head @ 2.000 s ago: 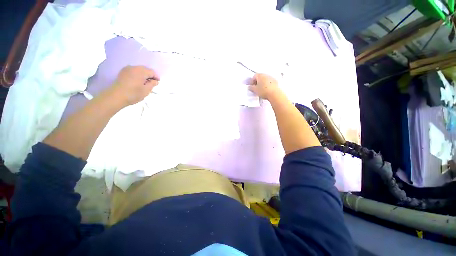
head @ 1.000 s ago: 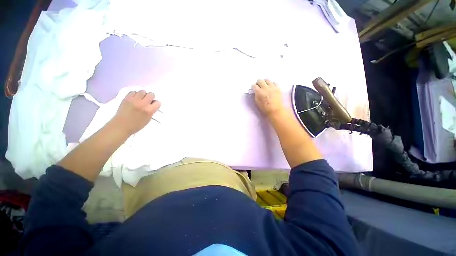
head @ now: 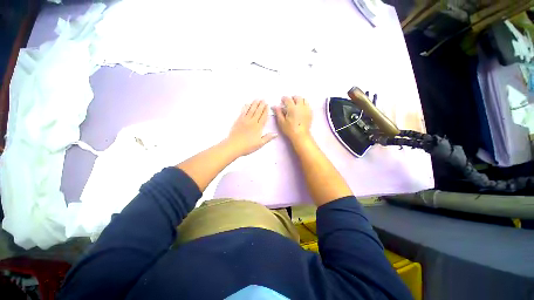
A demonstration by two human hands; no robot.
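Observation:
A white fabric piece (head: 170, 149) lies in front of me on the pale lilac table cover (head: 257, 179); its edges are partly lost in glare. My left hand (head: 252, 128) lies palm down on the white fabric, fingers extended. My right hand (head: 294, 119) is close beside it on the right, fingers bent down at the fabric's right edge; whether it pinches the fabric is hidden. The steam iron (head: 351, 123), black with a pale rim and brown handle, rests on the table to the right of my right hand, untouched.
A loose white heap (head: 44, 146) hangs over the left table edge. More white pieces (head: 193, 35) lie at the far side. The iron's black lumpy hose (head: 451, 158) runs off to the right. A grey pipe (head: 468, 201) and yellow crate (head: 407, 275) are near the right front.
My left hand has moved right across the fabric and flattened beside my right hand. My right hand has shifted slightly left. The iron, in the open since the arm cleared it, stays on the table.

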